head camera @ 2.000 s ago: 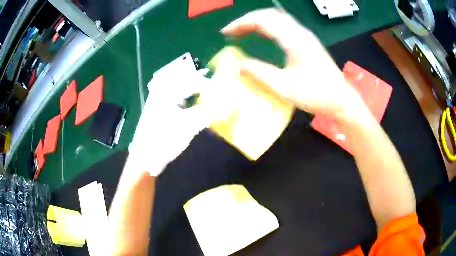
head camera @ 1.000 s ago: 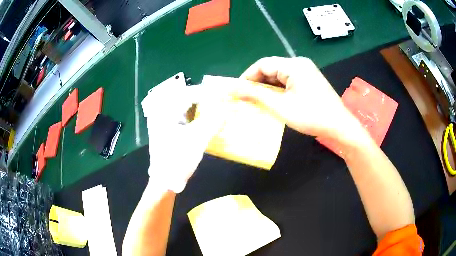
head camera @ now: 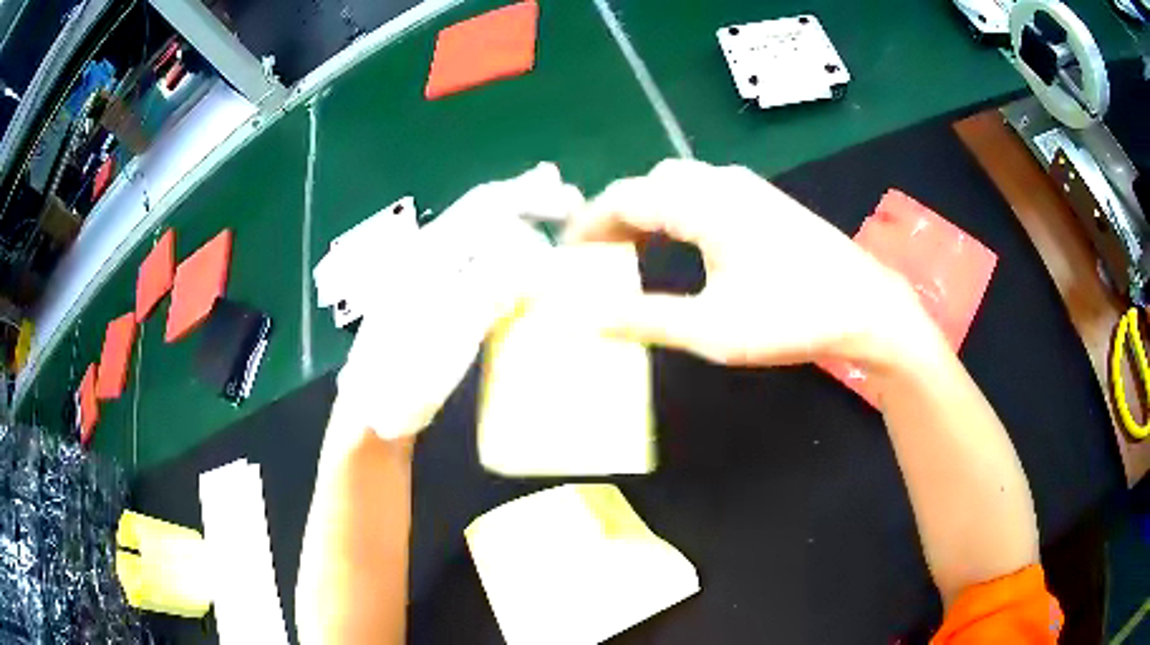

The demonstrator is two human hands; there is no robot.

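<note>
My left hand [head camera: 435,296], in a thin white glove, and my bare right hand [head camera: 744,271] meet at the top of a pale-yellow label sheet [head camera: 568,397]. The sheet hangs upright between them above the black mat. Both hands hold its upper edge; the fingertips are blurred and overexposed, so anything small between them cannot be told. A second label sheet [head camera: 580,567], creased, lies on the mat below. A white plate-like unit [head camera: 366,258] lies on the green belt, partly behind my left hand.
The green belt [head camera: 605,114] carries another white unit [head camera: 784,59], red foam pads [head camera: 483,51] and a black unit [head camera: 235,348]. A red sheet [head camera: 933,271] lies right, near a tape roll [head camera: 1095,76] and yellow-handled scissors [head camera: 1126,378]. White strips [head camera: 240,542], a yellow pad [head camera: 164,565] and crinkled film [head camera: 57,542] lie left.
The held sheet has moved left and now hangs straighter. My left fingers have risen to its top edge beside my right fingers. The belt's units and pads have shifted left.
</note>
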